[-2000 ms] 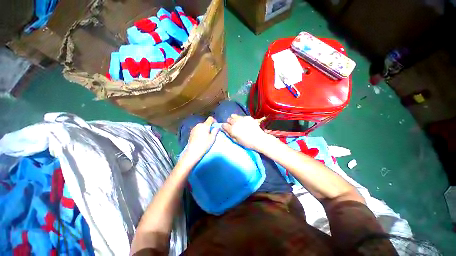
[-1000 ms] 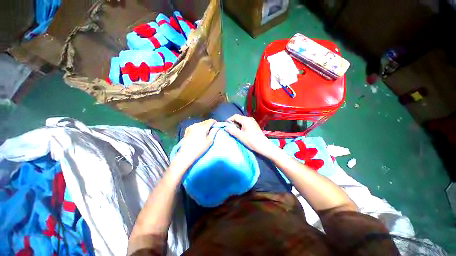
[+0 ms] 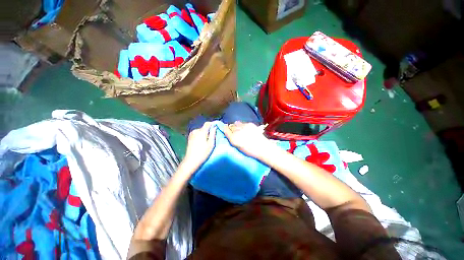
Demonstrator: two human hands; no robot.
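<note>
A light blue plush piece [image 3: 229,170] lies over my lap with its plain face up. A bit of red shows at its right edge. My left hand [image 3: 202,142] grips its upper left edge. My right hand [image 3: 245,138] grips its upper right edge, close beside my left hand. The fingertips of both hands meet near the far corner of the piece. Whether my right hand also holds a small tool cannot be told; something small and pale shows beside it.
A torn carton [image 3: 203,84] with blue-red pieces stands ahead. A red stool [image 3: 325,96] at front right bears a pencil case [image 3: 337,57], paper slip [image 3: 299,70] and pen [image 3: 305,91]. A white sack [image 3: 117,167] with loose pieces lies left. Pieces [image 3: 319,155] lie on sheeting right.
The plush piece has shifted in my hands; its deep tray-like hollow, seen earlier, now looks flatter. Red now shows at its right edge. Both hands still grip the far edge.
</note>
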